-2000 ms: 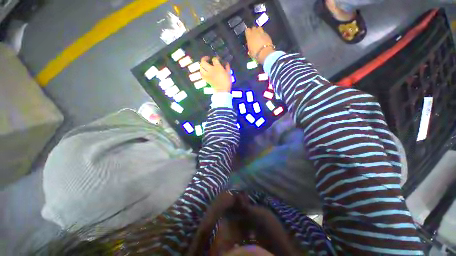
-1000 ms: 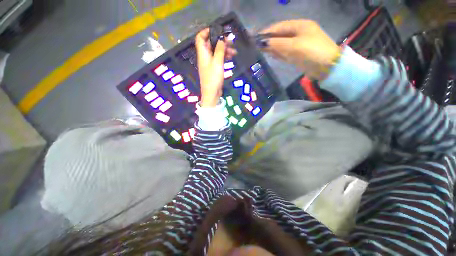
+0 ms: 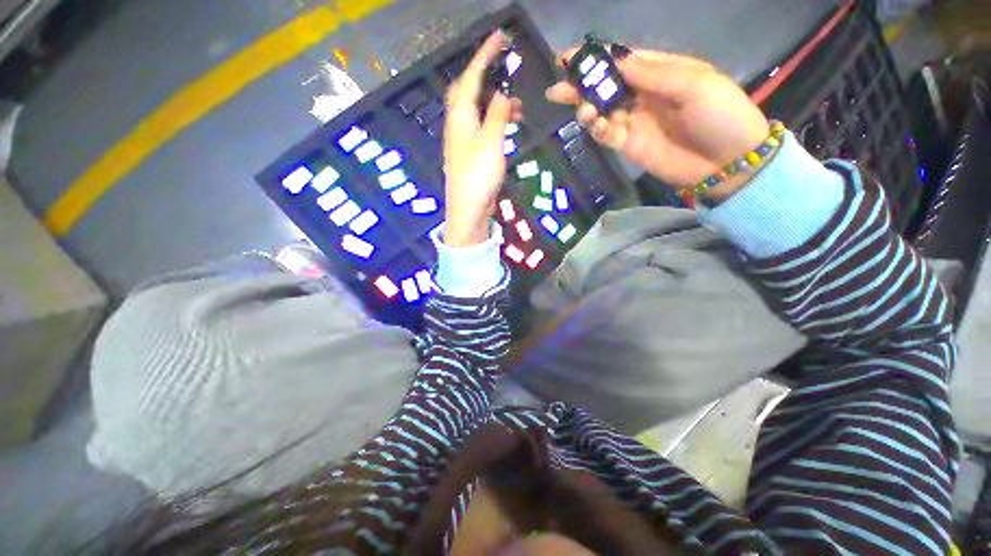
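My right hand (image 3: 679, 114) holds black devices with white-lit screens (image 3: 598, 78) between thumb and fingers, raised above the tray's upper right; the exact number is hard to tell. My left hand (image 3: 478, 141) is over the upper part of the tray, with its thumb and fingers closed around a dark device (image 3: 503, 74). The black device tray (image 3: 285, 206) lies tilted before my knees. Rows of white-lit devices (image 3: 339, 203) fill its left pockets. Devices with red, green and blue edges (image 3: 532, 217) lie at its lower right. My left forearm hides part of the middle.
My grey-clad knees (image 3: 250, 369) are on both sides of the tray's near edge. A black tray stack with a red edge (image 3: 810, 54) is at upper right. A pale block (image 3: 44, 304) is at far left. A yellow line (image 3: 174, 125) crosses the grey floor.
Both hands have left their earlier places in the tray. My right hand moved up and right, then turned to show lit screens. Screen colours changed, and the tray shifted slightly in view.
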